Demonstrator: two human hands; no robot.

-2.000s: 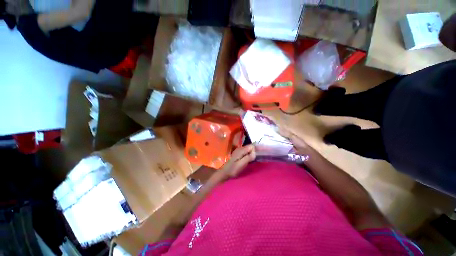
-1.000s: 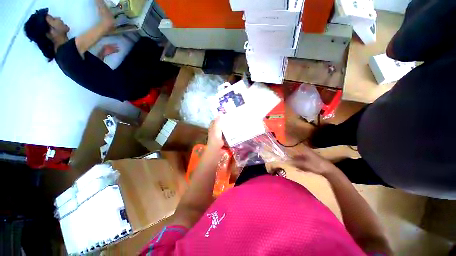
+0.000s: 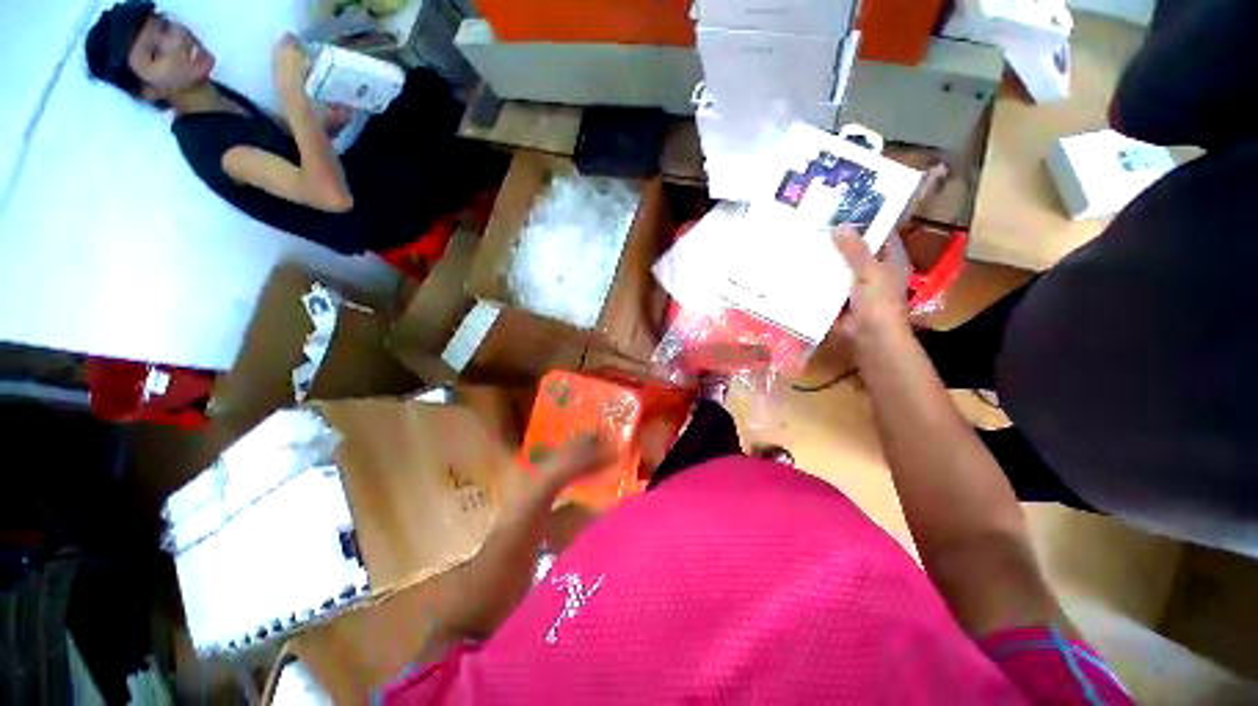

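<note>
My right hand [image 3: 869,287] holds a white hang-tab box [image 3: 814,228] by its right side, raised in front of the far stool. The box shows a dark purple-black product picture, with its tab pointing up and away. A clear, crinkled film bag [image 3: 724,345] hangs at the box's lower left end; how far it covers the box I cannot tell. My left hand [image 3: 573,462] is blurred over the near orange stool [image 3: 596,400], away from the box, and seems to hold nothing.
A stack of white boxes [image 3: 773,62] stands ahead. An open carton of clear film [image 3: 573,248] is ahead-left. A supply carton [image 3: 400,483] with white boxes is at left. A seated person [image 3: 297,166] holds a white box; another person [image 3: 1145,345] in dark clothing is close at right.
The box has passed from my left hand to my right and moved forward and right. My left hand has drawn back over the near stool. The seated person now holds up a box.
</note>
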